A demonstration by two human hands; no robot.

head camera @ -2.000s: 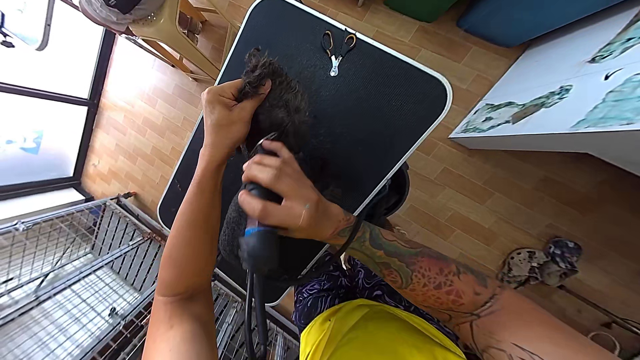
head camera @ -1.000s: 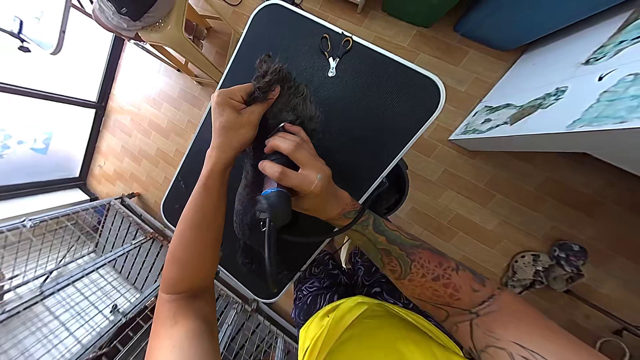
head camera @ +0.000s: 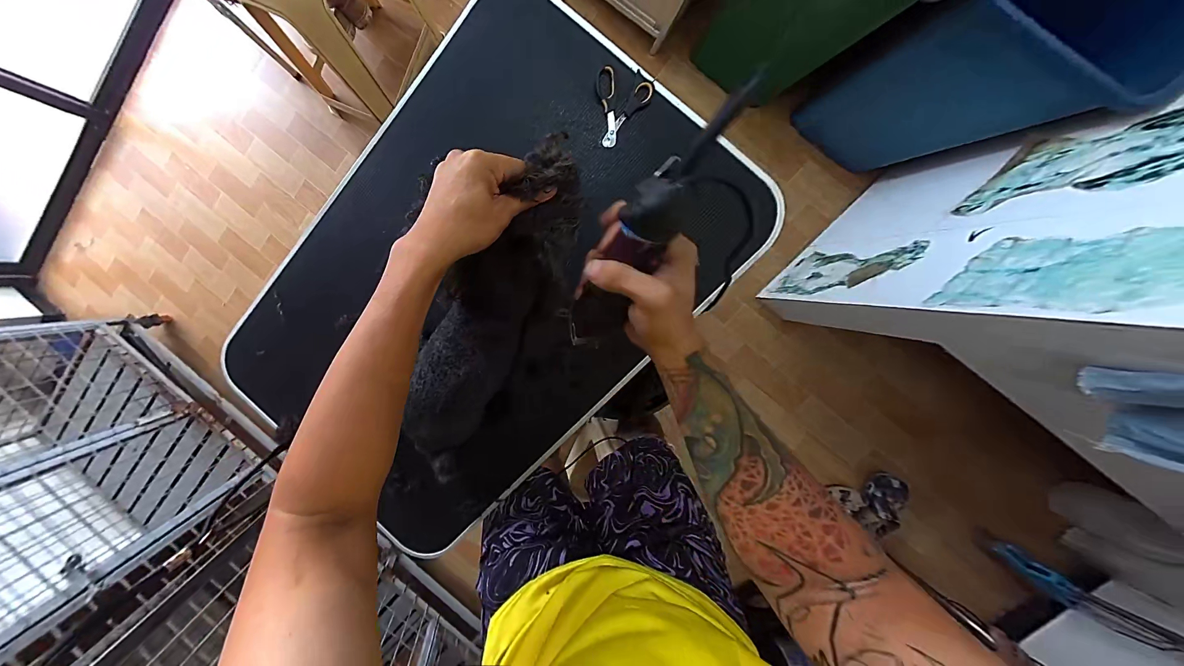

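Observation:
A small black dog (head camera: pixel 462 361) with short-clipped fur on its back is on the black grooming table (head camera: pixel 324 268). My left hand (head camera: pixel 481 199) grips shaggy dark fur at its head end. To the right of the dog, my right hand (head camera: pixel 647 287) holds a black electric clipper (head camera: pixel 652 217), apart from the fur. The clipper's cord end points toward the table's far right edge, and a cord loops over the tabletop. Scissors with black and orange handles (head camera: pixel 622 106) lie on the table beyond the dog. The dog's face is hidden.
Wire cages (head camera: pixel 111 462) stand at the lower left. A wooden chair (head camera: pixel 324 55) is beyond the table's left edge. Green (head camera: pixel 795 46) and blue bins (head camera: pixel 953 83) stand at the far right, near a white marbled counter (head camera: pixel 1054 240). Footwear (head camera: pixel 874 499) lies on the floor.
The clipper has come away from the dog's fur, moving right with my right hand, and its cord end has swung from pointing toward me to pointing away. My left hand still grips the fur.

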